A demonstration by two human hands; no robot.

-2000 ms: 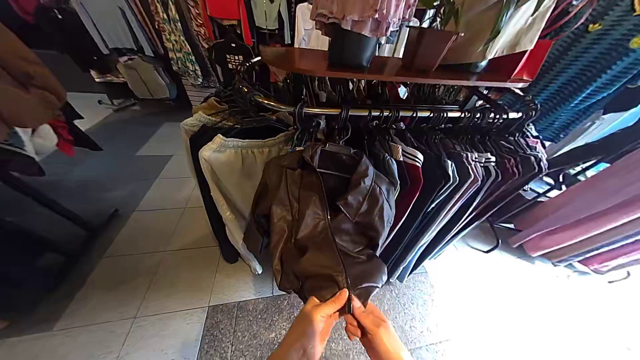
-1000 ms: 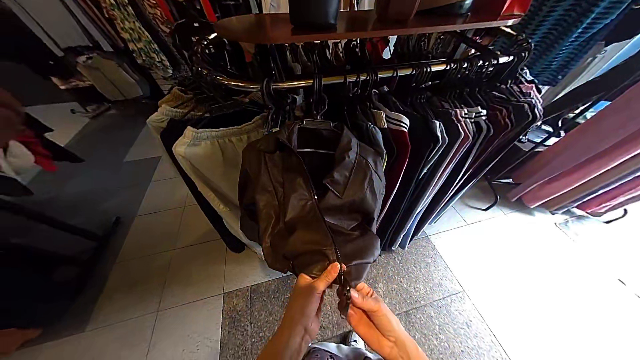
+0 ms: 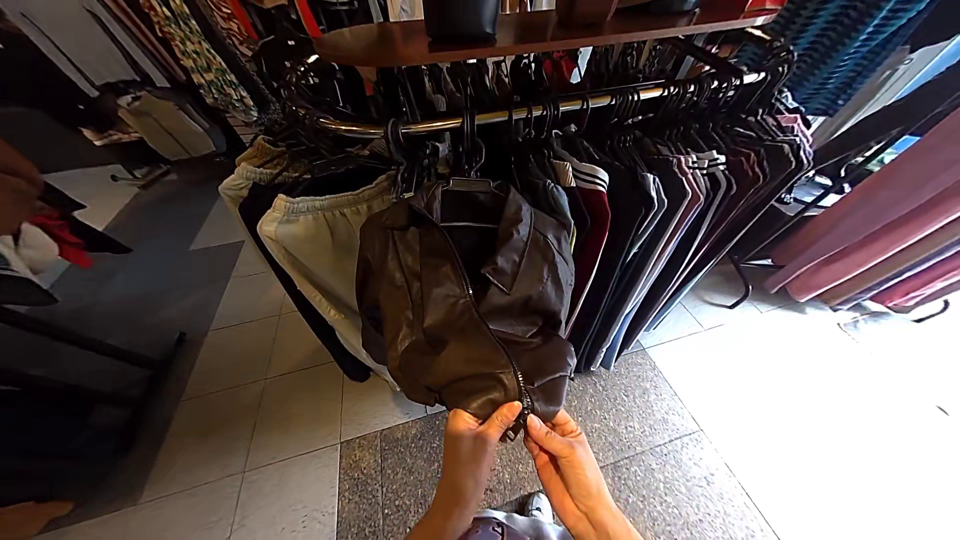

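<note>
A dark brown leather-look jacket with a collar and a front zipper hangs on a hanger from a curved metal rail. My left hand pinches its bottom hem just left of the zipper. Close beside it, my right hand grips the hem on the zipper's other side, thumb near the zipper's lower end. The jacket front is drawn toward me. Whether the zipper's two halves are joined at the bottom is hard to tell. The fingers under the hem are mostly hidden.
Cream trousers hang left of the jacket, dark and maroon garments right of it. Above the rail runs a wooden shelf with a dark pot. Pink garments hang at far right. Part of another person's arm shows at far left.
The view has tilted down since two seconds ago. Both hands stay at the jacket's hem; one second ago the right hand was slightly lower and farther from the left, and now they are closer.
</note>
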